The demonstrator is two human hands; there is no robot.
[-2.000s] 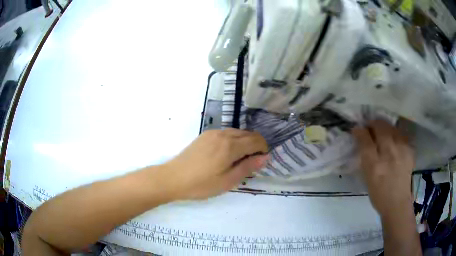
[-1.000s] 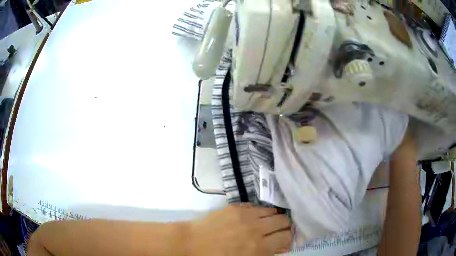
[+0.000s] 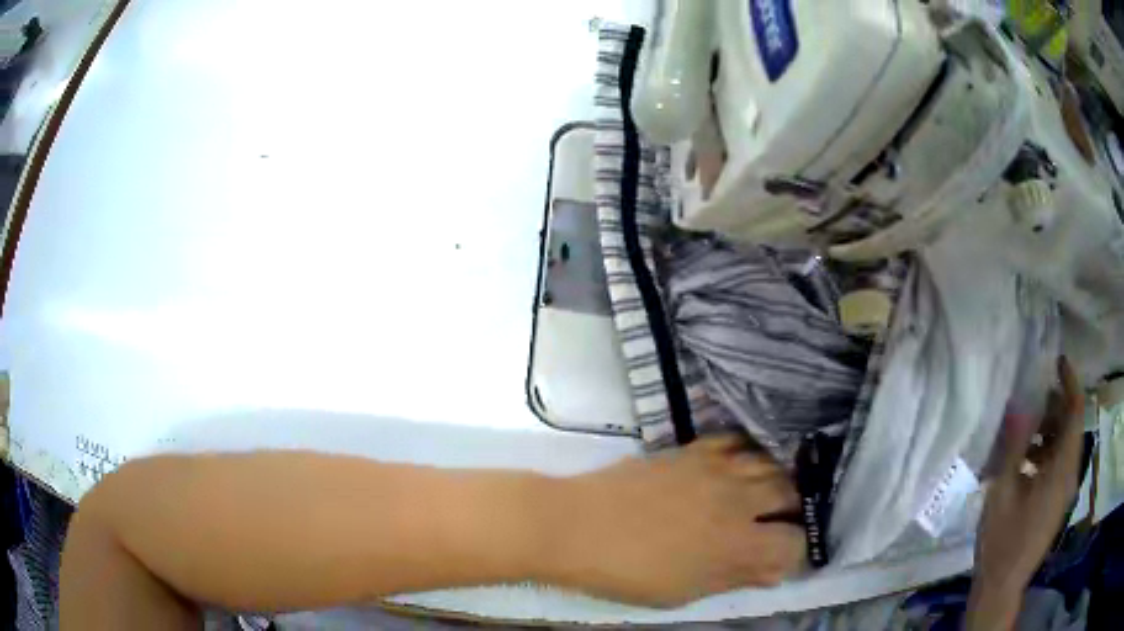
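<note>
The striped waistband (image 3: 629, 296) with black trim (image 3: 643, 253) lies lengthwise beside the sewing machine head (image 3: 801, 111), over the machine bed. The gathered striped fabric (image 3: 770, 333) runs under the head. My left hand (image 3: 703, 518) is on the near end of the band, fingers curled on the cloth. A dark tab with pale lettering (image 3: 815, 499) hangs by its fingertips. White lining (image 3: 918, 394) with a white care label (image 3: 947, 496) spreads to the right. My right hand (image 3: 1035, 475) is at the lining's right edge, blurred; its hold on the cloth is unclear. The needle area is hidden.
The white table (image 3: 308, 234) extends left, with a printed ruler at its near left edge. A pale rounded tube (image 3: 673, 74) hangs beside the head. The metal slide plate (image 3: 574, 259) shows left of the band. Dark items are below the table edge at right.
The band first came toward me with my left hand; now it lies farther right in view. The lining has swung right, showing gathered stripes and the dark tab. My right hand came into view from behind cloth.
</note>
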